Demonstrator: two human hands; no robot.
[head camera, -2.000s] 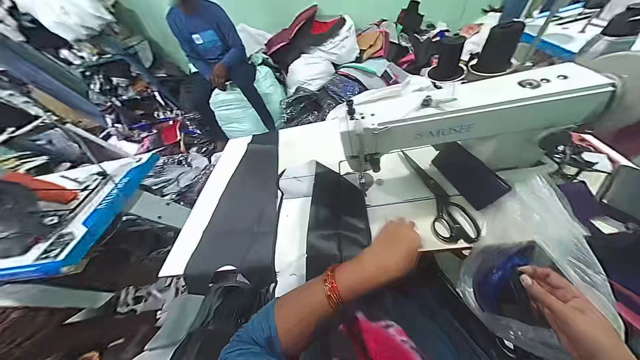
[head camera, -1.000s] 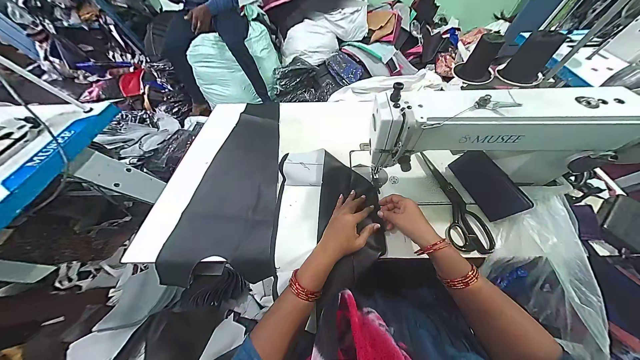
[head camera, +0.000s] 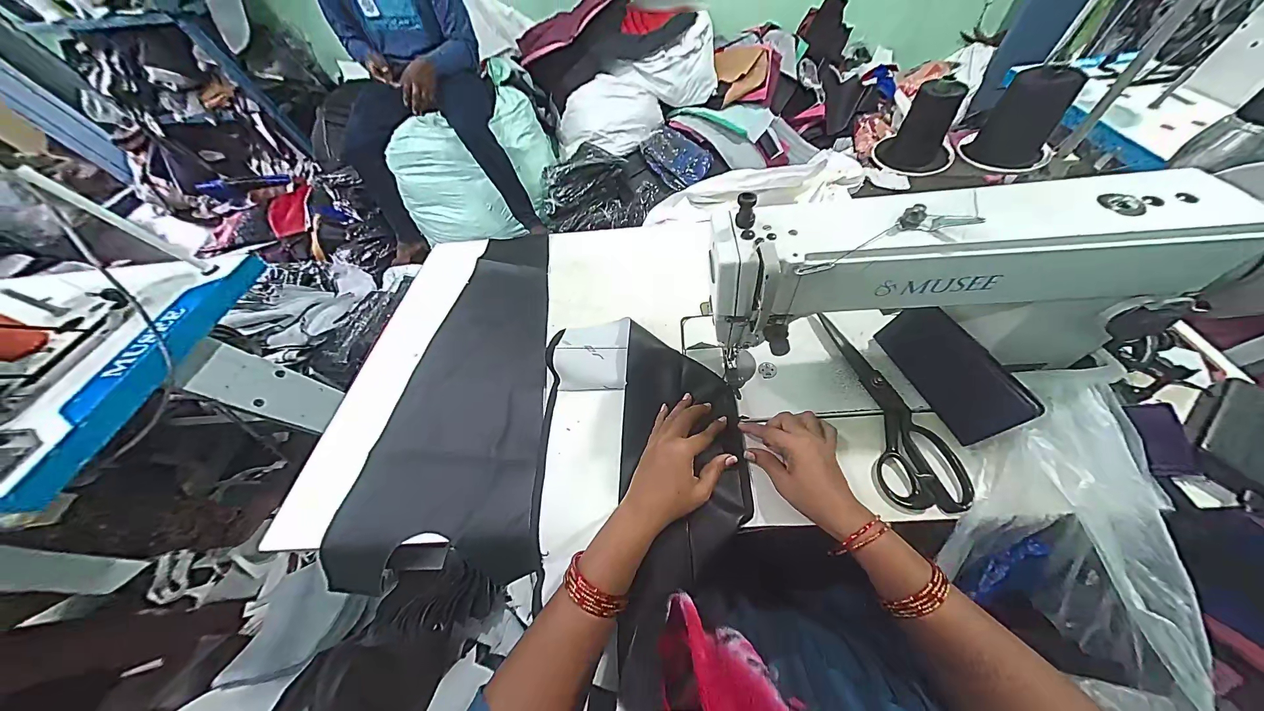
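A piece of black fabric (head camera: 681, 385) lies with its right edge at the needle and presser foot (head camera: 736, 370) of a white industrial sewing machine (head camera: 968, 237). My left hand (head camera: 681, 459) presses flat on this fabric with spread fingers. On the fabric's right edge, just below the presser foot, my right hand (head camera: 800, 459) pinches with its thumb and fingertips. A wider black fabric panel (head camera: 454, 395) is spread to the left, beside a white piece (head camera: 592, 360). Black-handled scissors (head camera: 913, 454) rest right of my right hand.
A dark flat case (head camera: 953, 375) lies under the machine arm. Clear plastic (head camera: 1086, 494) hangs at the table's right edge. Black thread cones (head camera: 918, 123) stand behind the machine. A seated person (head camera: 425, 99) is beyond the table, near heaped fabric and bags (head camera: 612, 109). Another machine table (head camera: 128, 365) is at left.
Two seconds ago my right hand was at the plastic bag on the right; it has moved to the fabric edge. My left hand has moved onto the black fabric.
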